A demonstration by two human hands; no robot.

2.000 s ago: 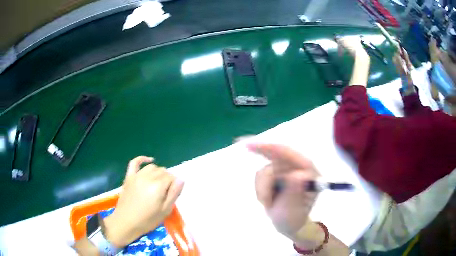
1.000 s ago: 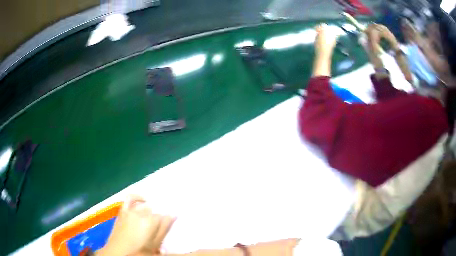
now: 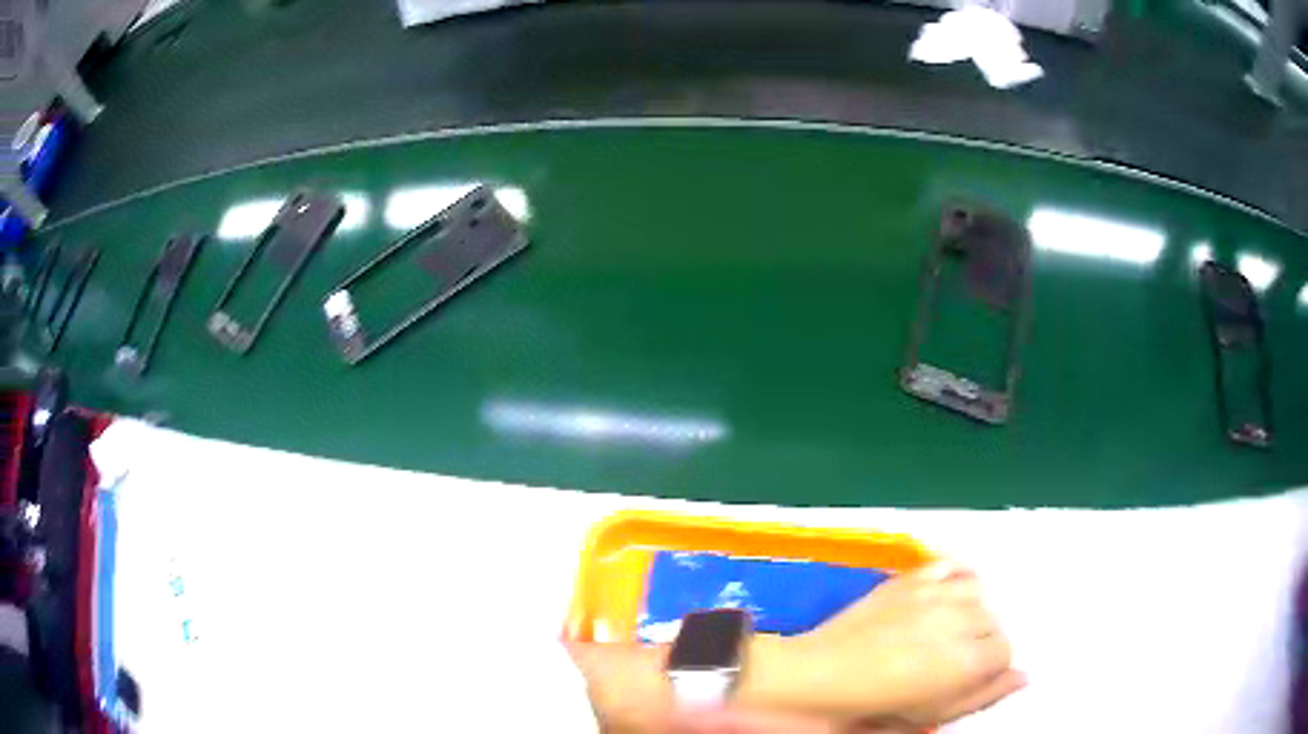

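My left hand [image 3: 918, 653], with a watch on its wrist, reaches over the right part of the orange tray [image 3: 610, 574]. Its fingers are curled and partly hidden, so I cannot tell whether it holds anything. A shiny blue sheet [image 3: 768, 585] lies in the tray, partly covered by the hand and wrist. A strip of skin shows at the bottom edge below the watch, but my right hand cannot be made out, nor can the pen-shaped tool. A phone middle frame [image 3: 925, 323] lies on the green belt beyond the tray, and another frame [image 3: 409, 316] lies further left.
More frames lie along the belt [image 3: 689, 330], several at the left and one at the far right [image 3: 1241, 359]. A white crumpled piece [image 3: 978, 43] is behind the belt. A person's dark and red clothing [image 3: 65, 545] shows at the left edge beside the white bench surface [image 3: 359, 574].
The view has swung left, so the neighbour in the maroon sleeve is gone from the right. The tray appears nearer the middle. My right hand and its dark tool, seen earliest, no longer show.
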